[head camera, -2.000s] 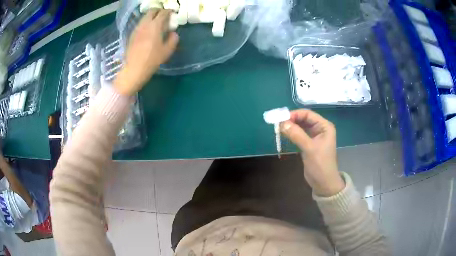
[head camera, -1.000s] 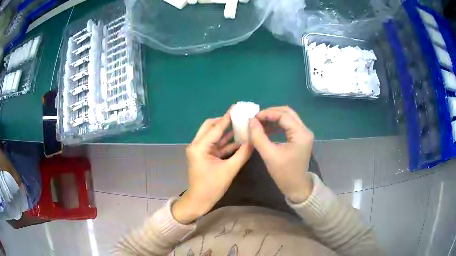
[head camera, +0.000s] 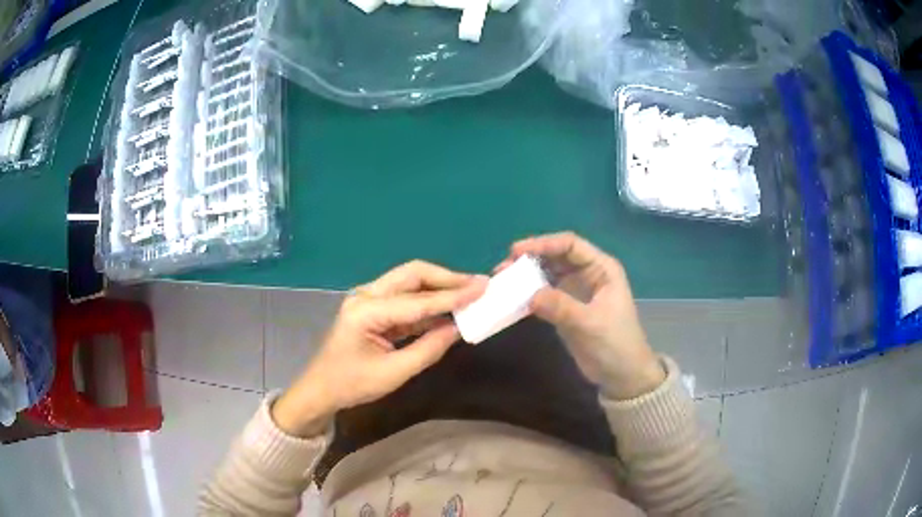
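Note:
A white oblong housing (head camera: 498, 300) is held between both hands in front of my lap, tilted with its upper end to the right. My left hand (head camera: 397, 325) grips its left side with thumb and fingers. My right hand (head camera: 586, 306) pinches its upper right end, where something clear or greyish shows; I cannot tell what it is. The stem is not visible now. The clear blister tray (head camera: 192, 151) with rows of thin white stems lies at left. The clear parts box (head camera: 689, 162) heaped with small white fittings is at right.
A large clear bag (head camera: 404, 76) with cream blocks lies at the back centre, crumpled clear plastic (head camera: 591, 50) beside it. Blue trays (head camera: 854, 202) with white units stand far right. A black slab (head camera: 86, 237) lies left, another small tray (head camera: 35, 96) beyond. A red stool (head camera: 106, 364) stands lower left.
My left hand has come from the bag to meet my right hand. The stem piece seen earlier in my right hand no longer shows. The housing has turned from upright to slanted.

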